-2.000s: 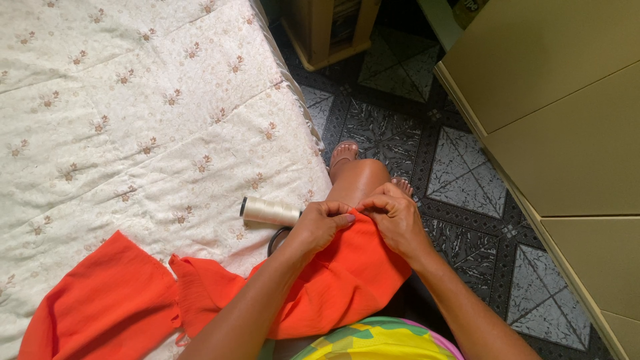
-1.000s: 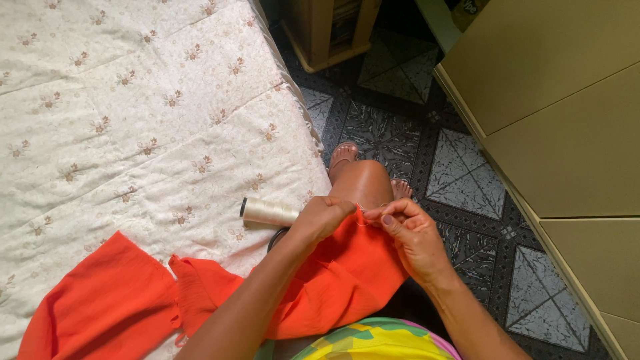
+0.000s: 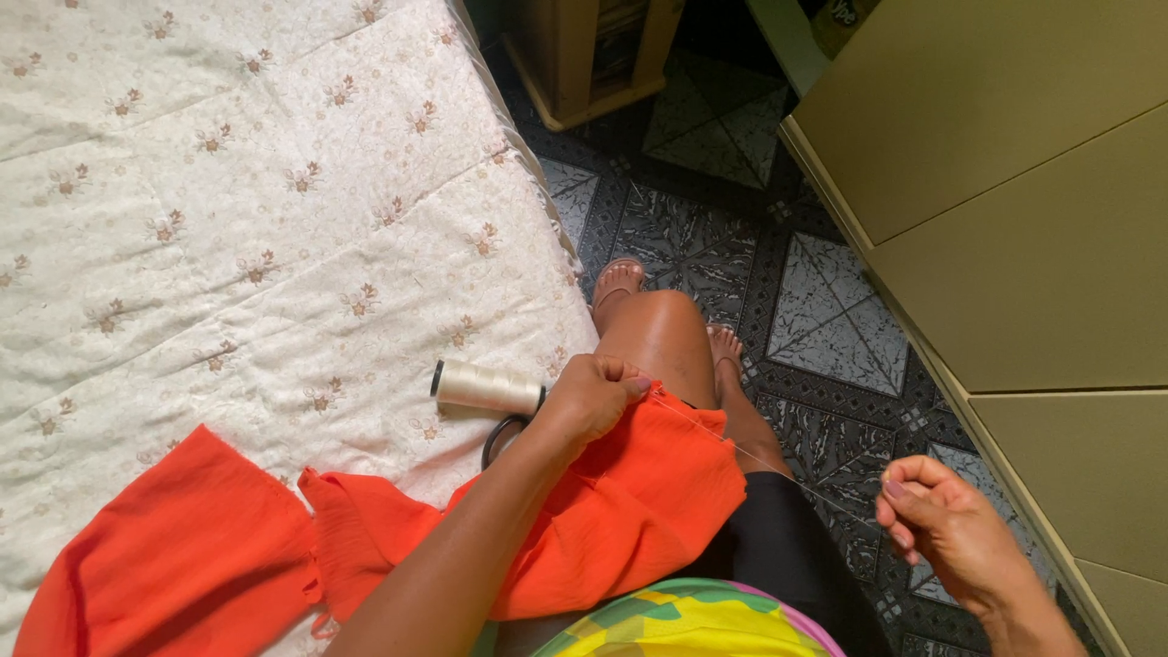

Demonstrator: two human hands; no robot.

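Note:
My left hand pinches the edge of an orange-red fabric piece that lies over my lap and stretches left onto the bed. Out to the right, my right hand has thumb and fingertips closed on the end of a pale thread. The thread runs taut from the fabric edge by my left fingers. Whether a needle is in that pinch is too small to tell. A spool of cream thread lies on its side on the bed, left of my left hand. Beside it a dark ring-shaped handle is partly hidden by my left forearm.
The bed's floral quilted cover fills the left side. A beige cabinet stands at the right, over a patterned tile floor. Near the top is a wooden furniture piece. My knee and sandalled feet are ahead of the fabric.
My right hand has moved away from the fabric edge, out to the right, and a length of thread now spans between the hands. My left hand has stayed at the fabric edge.

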